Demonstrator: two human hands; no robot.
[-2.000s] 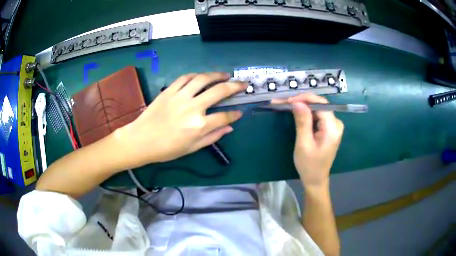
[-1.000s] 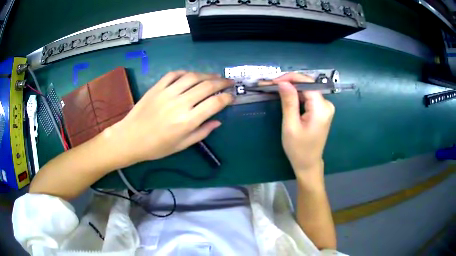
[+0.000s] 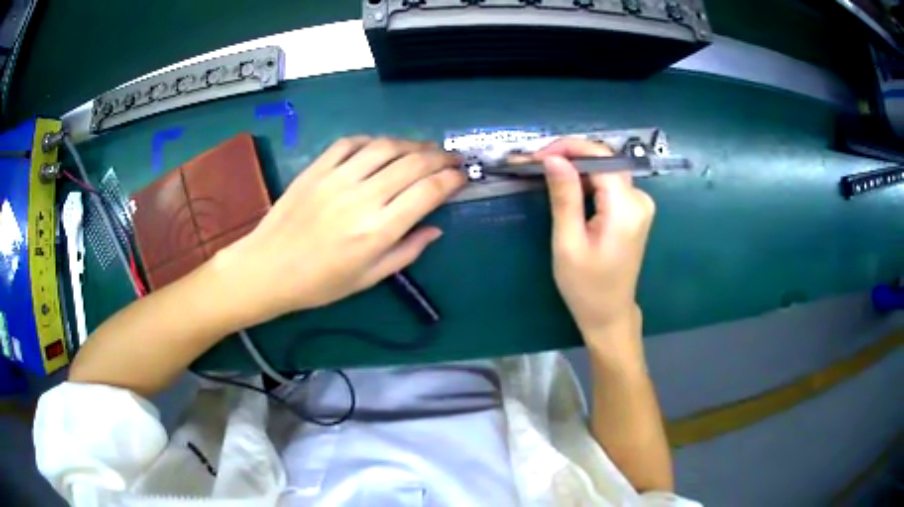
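Note:
A flat grey bar module with a row of cells lies on the green bench, partly covered by both hands. My left hand lies over its left end, fingertips on the bar beside a white-centred cell. My right hand holds a slim silver pen-like tool between thumb and fingers, nearly level above the bar. The tool's left tip is at the cell beside my left fingertips. A white sheet shows along the bar's far edge.
A brown-red pad lies left, beside a blue and yellow box with cables. A black corded stick lies below my left hand. A dark ribbed stack stands at the far side; another grey bar lies far left.
Since the earliest frame, my right hand has moved left and the tool's tip has gone from the bar's near side to the cell at my left fingertips. Little differs from one second ago.

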